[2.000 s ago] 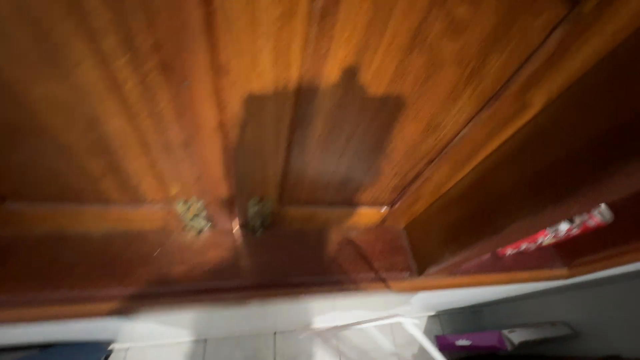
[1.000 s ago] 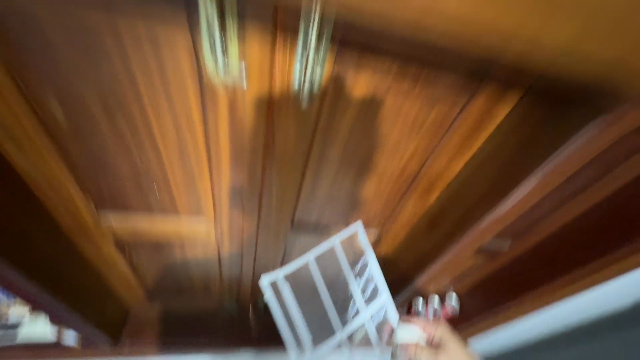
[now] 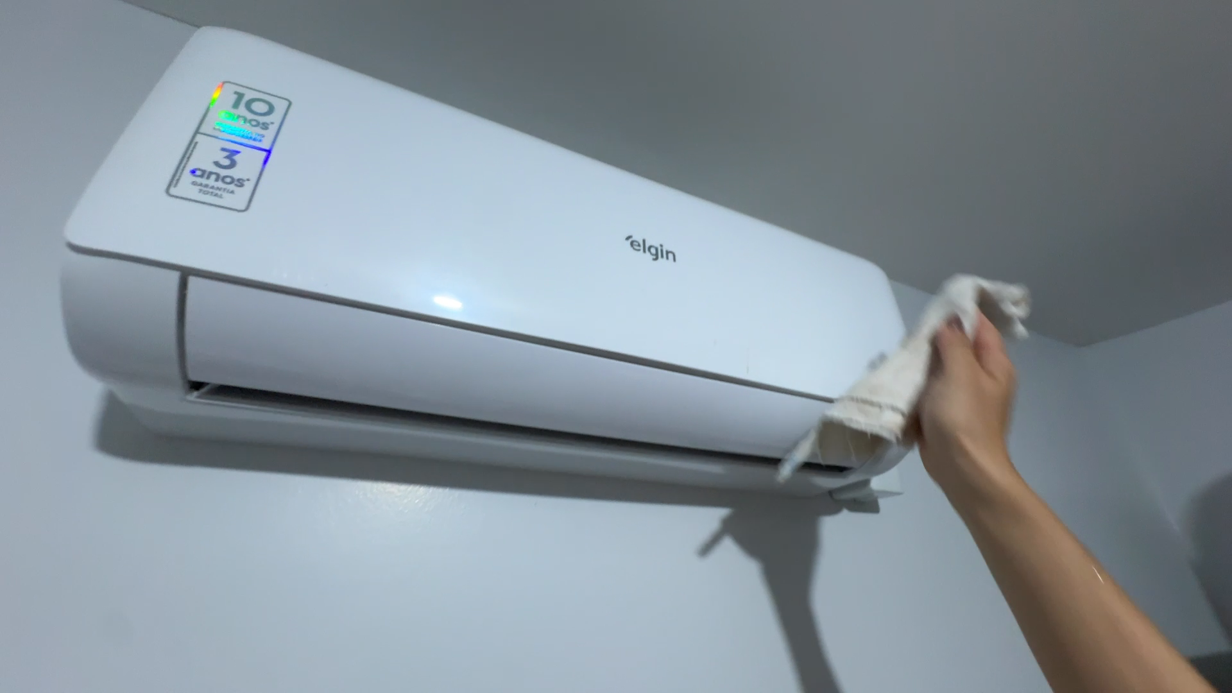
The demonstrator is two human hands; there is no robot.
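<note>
My right hand (image 3: 965, 404) reaches up from the lower right and grips a crumpled off-white cloth (image 3: 890, 385). The cloth hangs over the right end of a white Elgin split air conditioner (image 3: 520, 250), covering part of its lower right corner; whether it presses on the casing I cannot tell. A sticker (image 3: 229, 146) with writing is on the unit's front at the upper left. The long air flap (image 3: 500, 371) runs along the lower front, with a dark narrow gap beneath it. My left hand is out of view.
The unit is mounted high on a pale wall (image 3: 385, 577), close below a grey ceiling (image 3: 866, 125). A side wall (image 3: 1165, 414) meets them at the right. A small grey piece (image 3: 857, 496) sticks out under the unit's right end.
The view has swung from wooden cabinet doors up to the air conditioner. A hand beside a white rack showed a second ago; now my right hand is raised with a cloth.
</note>
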